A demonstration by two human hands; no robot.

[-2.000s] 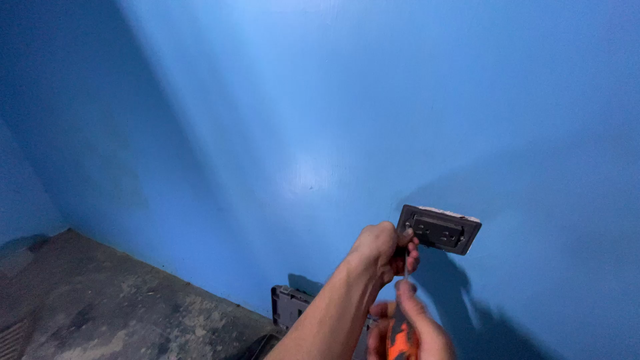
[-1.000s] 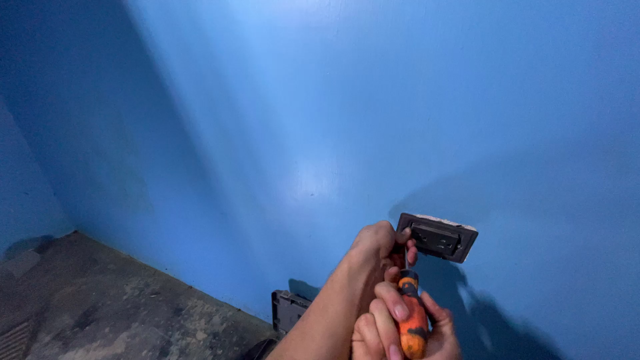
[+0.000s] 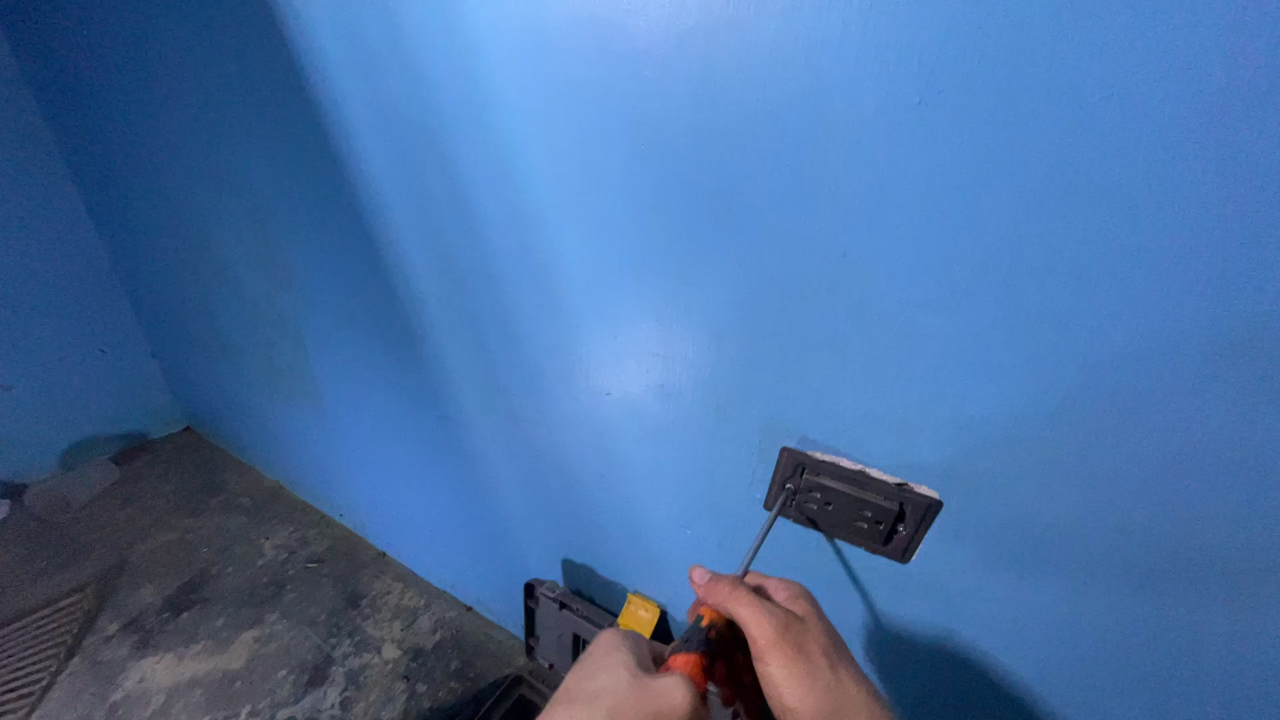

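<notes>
A dark duplex electrical outlet [image 3: 850, 507] with a dark frame is set in the blue wall, right of centre and low in view. A screw shows at each end of it. The tip of a screwdriver [image 3: 764, 535] with an orange and black handle meets the outlet's left screw. My right hand [image 3: 785, 635] holds the front of the handle near the shaft. Lower and to the left, my left hand [image 3: 625, 680] grips the back part of the handle. Neither hand touches the outlet.
An open dark plastic case [image 3: 548, 622] with a yellow piece [image 3: 639, 613] stands against the wall's foot, partly behind my left hand. The stained concrete floor [image 3: 250, 600] lies at the lower left, with a slatted grate [image 3: 40, 645]. Whitish rough plaster edges the outlet's top.
My left hand has left the outlet's left end and moved down onto the screwdriver handle. The left screw and the screwdriver's shaft now show plainly. The yellow piece has come into sight.
</notes>
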